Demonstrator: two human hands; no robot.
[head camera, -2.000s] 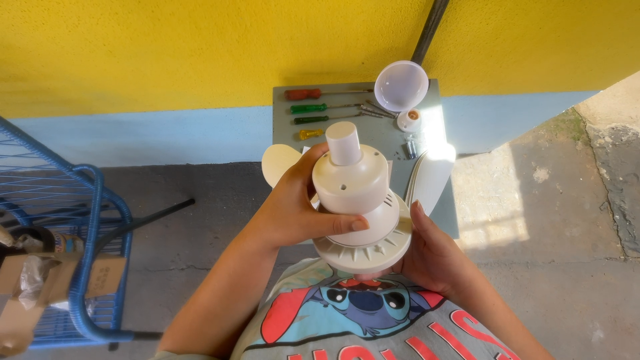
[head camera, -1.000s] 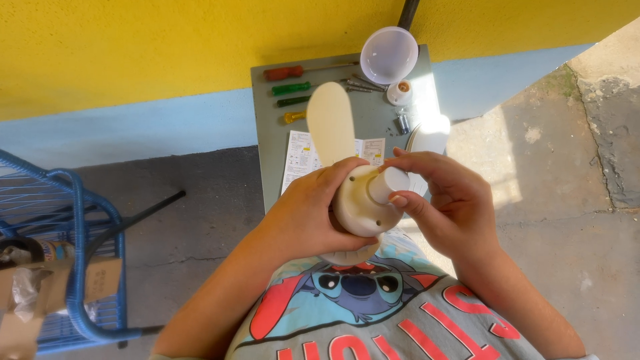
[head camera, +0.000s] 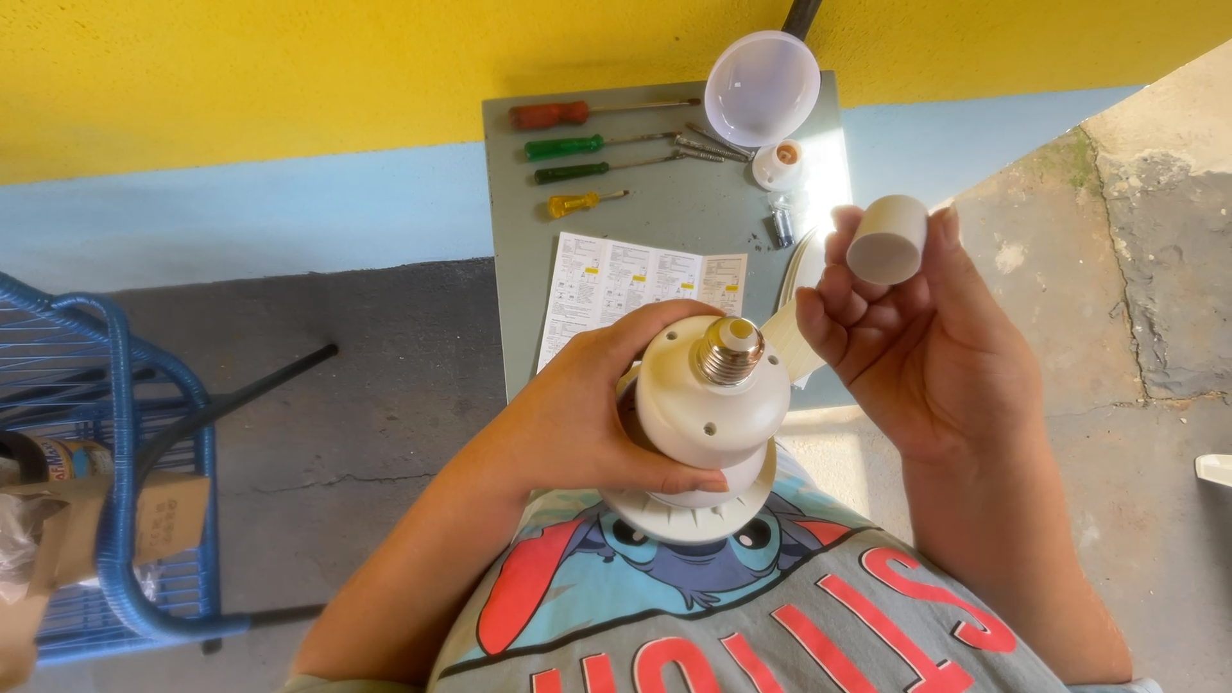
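My left hand (head camera: 597, 414) is wrapped around a white plastic fan lamp body (head camera: 712, 404), held close to my shirt. Its metal screw base (head camera: 730, 352) is bare and points up toward the camera. A pale fan blade (head camera: 787, 345) shows behind the body, toward my right hand. To the right, my right hand (head camera: 924, 337) holds a white cylindrical cap (head camera: 887, 241) between thumb and fingers, apart from the body. Beyond both hands, a printed instruction sheet (head camera: 626, 289) lies on the grey table (head camera: 664, 212).
Red (head camera: 553, 115), green (head camera: 568, 146), dark green (head camera: 576, 172) and yellow (head camera: 574, 203) screwdrivers lie on the table. A white bowl-shaped cover (head camera: 762, 89), lamp socket (head camera: 778, 166) and stacked blades (head camera: 804, 265) are at its right. A blue corded chair (head camera: 120, 462) holding a cardboard box (head camera: 168, 515) stands left.
The white cap, on the lamp body's end in both earlier frames, is now off it in my right hand, which has moved right. The screw base is now exposed.
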